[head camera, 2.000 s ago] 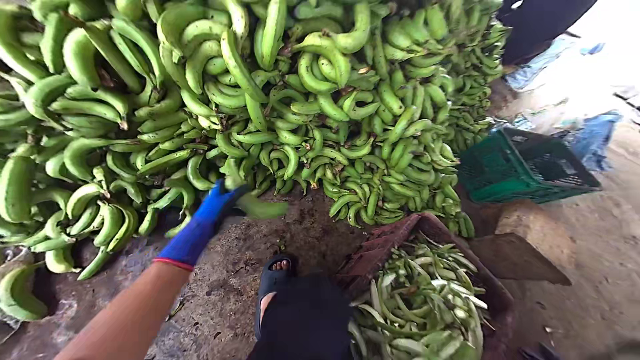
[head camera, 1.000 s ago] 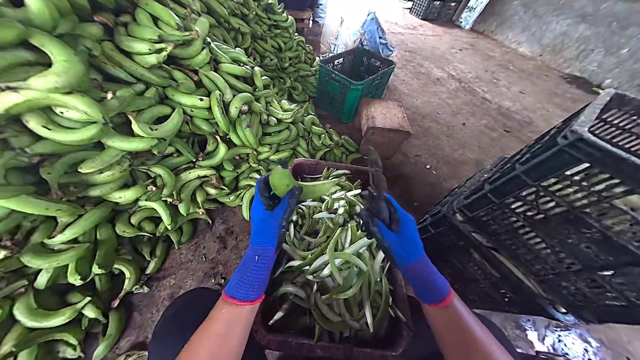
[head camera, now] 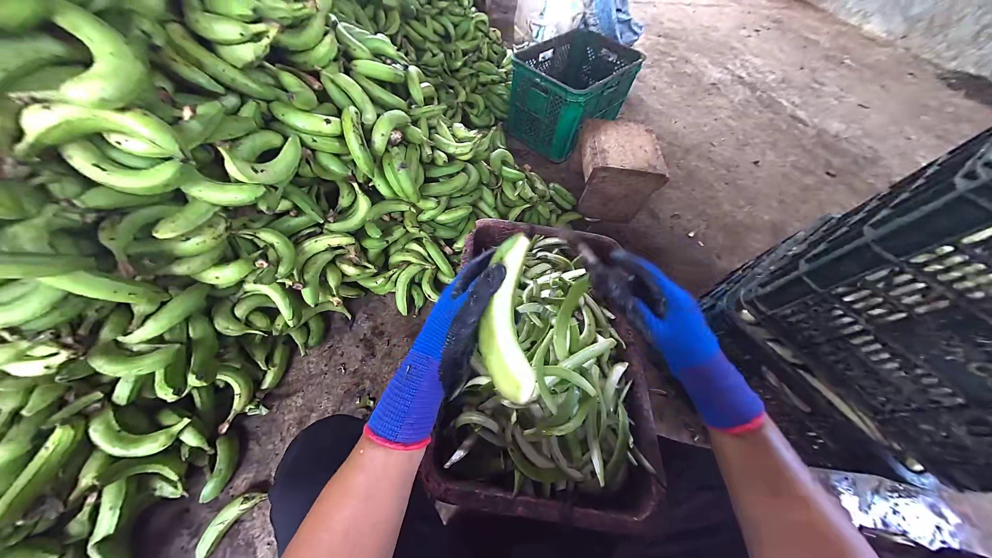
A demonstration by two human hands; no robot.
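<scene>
My left hand (head camera: 465,318), in a blue glove with a dark palm, holds a partly peeled green plantain (head camera: 505,333) upright over a dark red crate (head camera: 542,508). Pale flesh shows along much of the plantain. Strips of green peel (head camera: 577,387) fill the crate between my legs. To the right, above the crate's far right corner, my right hand (head camera: 639,298), gloved alike, is closed around a dark tool, blurred, perhaps a knife; its blade cannot be made out clearly.
A large heap of green plantains (head camera: 310,163) covers the floor at left and ahead. Beyond the crate stand a wooden block (head camera: 622,167) and a green plastic crate (head camera: 573,97). Dark stacked plastic crates (head camera: 868,310) rise close on my right, with crumpled foil-like material (head camera: 891,508) below.
Two seconds ago my left hand was at the heap with a green plantain. The view has swung right since. Pale flesh now shows on the plantain, and my right hand has moved away from it.
</scene>
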